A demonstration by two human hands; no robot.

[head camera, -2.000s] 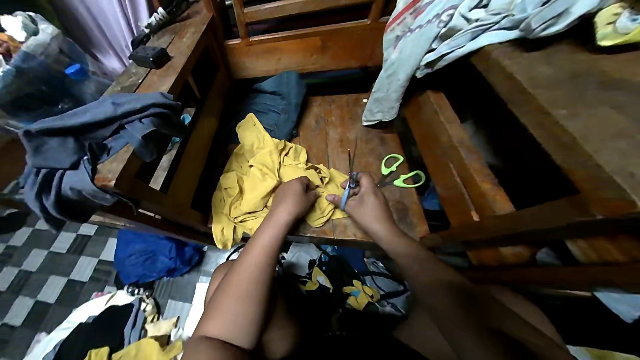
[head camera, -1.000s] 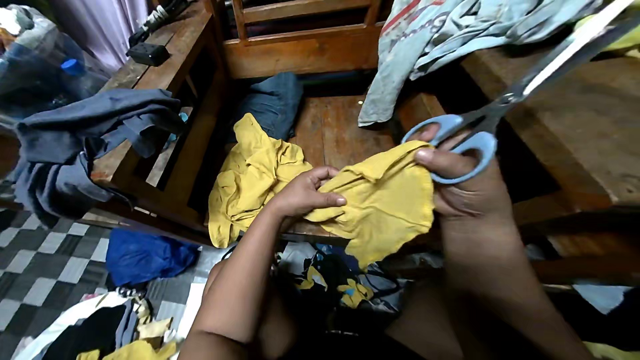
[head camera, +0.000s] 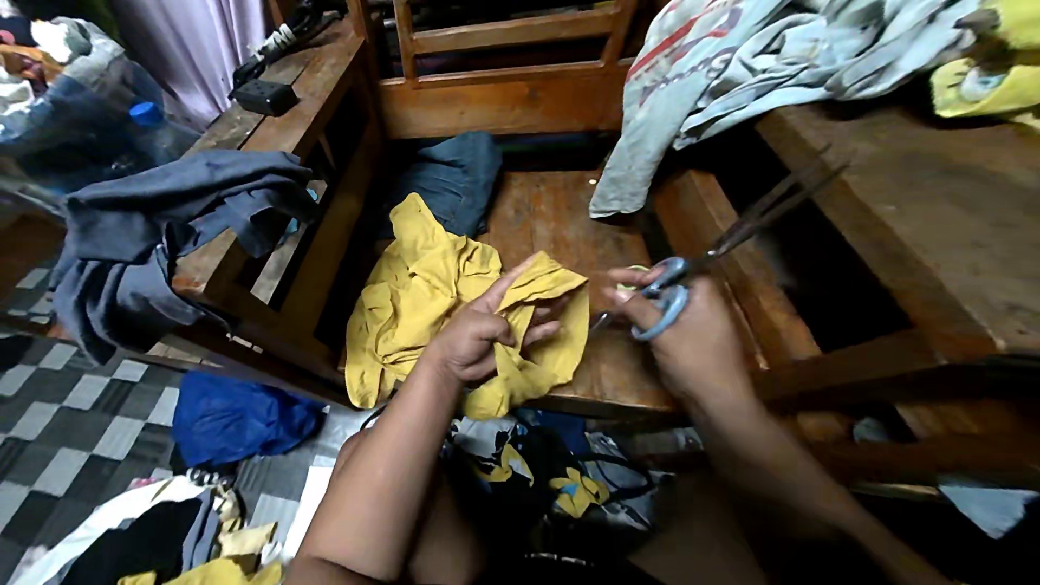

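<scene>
My left hand [head camera: 479, 337] holds the edge of a yellow cloth [head camera: 431, 284], with some fingers showing through a fold. The cloth lies bunched on a wooden bench seat [head camera: 544, 211] and hangs over its front edge. To the right, my right hand [head camera: 691, 325] holds blue-handled scissors [head camera: 666, 301], fingers about the handles; the blades point up and right, blurred and slightly apart. Part of a yellow-green handle [head camera: 632, 278] shows beside my right fingers. Behind the yellow cloth lies a dark teal cloth [head camera: 459, 179].
Grey cloth [head camera: 162, 211] hangs over the left wooden armrest, near a black box [head camera: 265, 97]. A pale patterned cloth [head camera: 731, 73] drapes from the right. Blue cloth [head camera: 240, 418] and piled garments [head camera: 130, 536] lie on the checkered floor. Dark gaps flank the seat.
The scissors, cutting at the cloth two seconds ago, were then lifted and are now apart from it. My right hand has let go of the cloth edge it pinched one second ago.
</scene>
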